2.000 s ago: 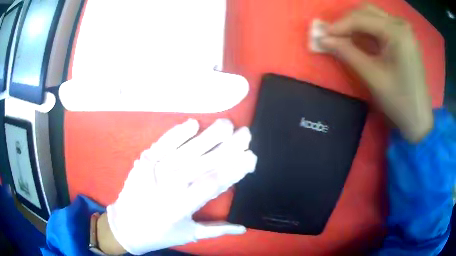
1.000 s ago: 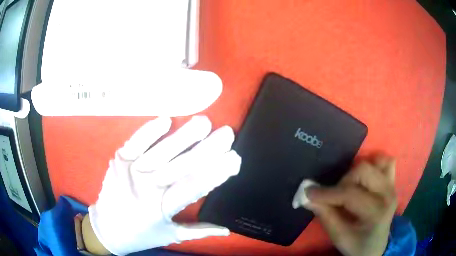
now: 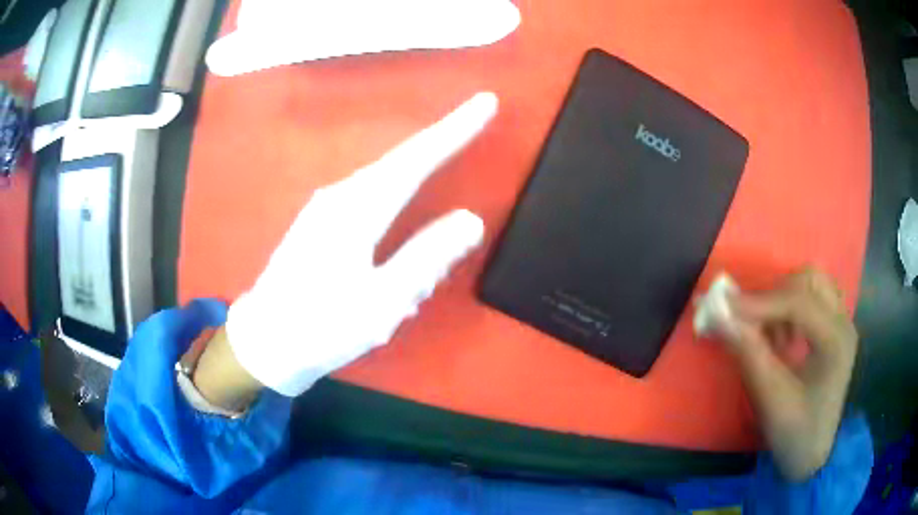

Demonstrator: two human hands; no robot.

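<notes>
A black e-reader (image 3: 614, 216) lies back up and slanted on the red mat (image 3: 564, 402), with its "koobe" logo at the upper right. My left hand (image 3: 352, 251), in a white glove, is over the mat left of the e-reader, not touching it, fingers extended and holding nothing. My bare right hand (image 3: 795, 352) is just right of the e-reader's lower right edge and pinches a white wipe (image 3: 717, 307) in its fingertips. The wipe is off the device.
A white box tray (image 3: 372, 30) is cut off by the top edge. Several e-readers in white trays stand at the left, one with its screen (image 3: 89, 241) up. White crumpled material (image 3: 909, 241) shows at the right edge. The dark bench edge (image 3: 483, 433) runs along the bottom.
My right hand with the wipe has moved off the e-reader's back to its right. My left hand has left the e-reader's left edge. The view has shifted, so mat and device sit higher.
</notes>
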